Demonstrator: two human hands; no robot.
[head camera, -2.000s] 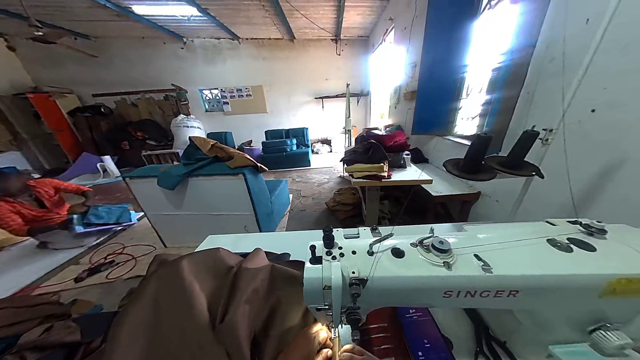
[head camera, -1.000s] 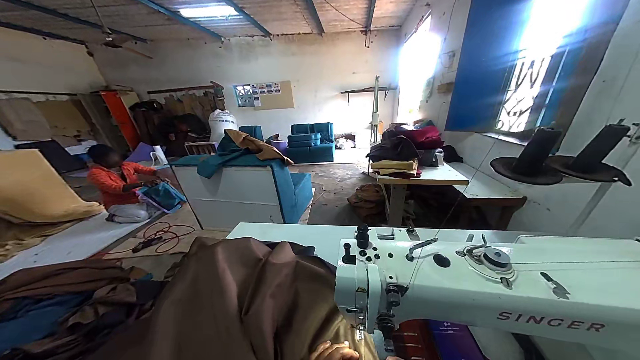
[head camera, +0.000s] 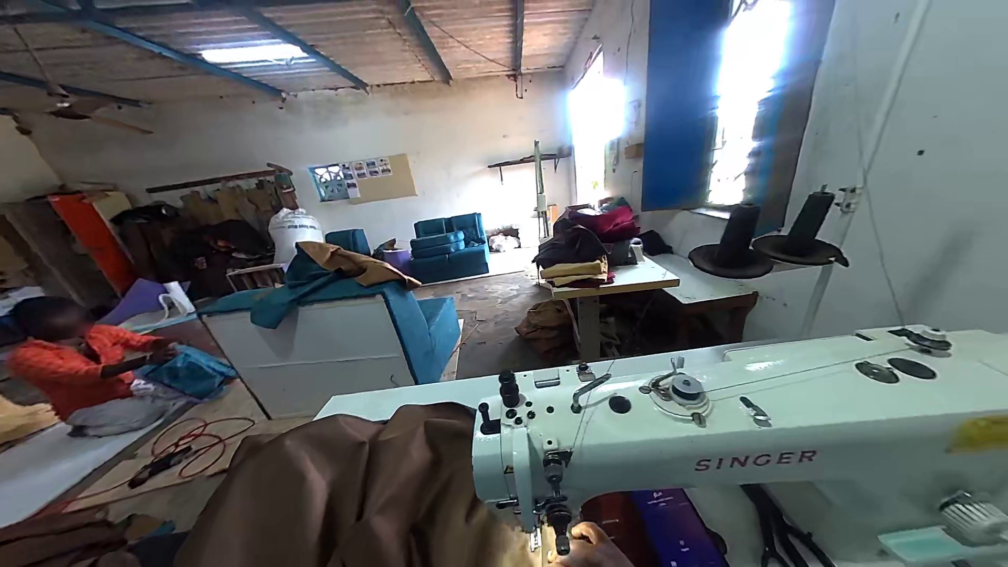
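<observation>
Brown fabric (head camera: 339, 488) is heaped at the left of a Singer sewing machine (head camera: 740, 433) and runs under its head. Beside the needle and presser foot (head camera: 537, 537), fingers of my right hand (head camera: 589, 545) show at the bottom edge, close to the lit work area. The machine head and the frame edge hide most of that hand, so its grip on the fabric is unclear. My left hand cannot be made out; the fabric's lit edge is left of the needle. Two dark thread cones (head camera: 736, 236) stand behind the machine on the right.
A phone (head camera: 681, 528) and dark scissors (head camera: 776, 528) lie beneath the machine arm. Beyond are a teal sofa (head camera: 331, 339) and a table piled with cloth (head camera: 622, 277). At left, a person in orange (head camera: 79, 366) handles teal fabric near a red cable (head camera: 205, 449) on the floor.
The view has swung right and back over these seconds. Fingers seen left of the needle one second ago are not visible now. The brown fabric remains heaped at the machine's left.
</observation>
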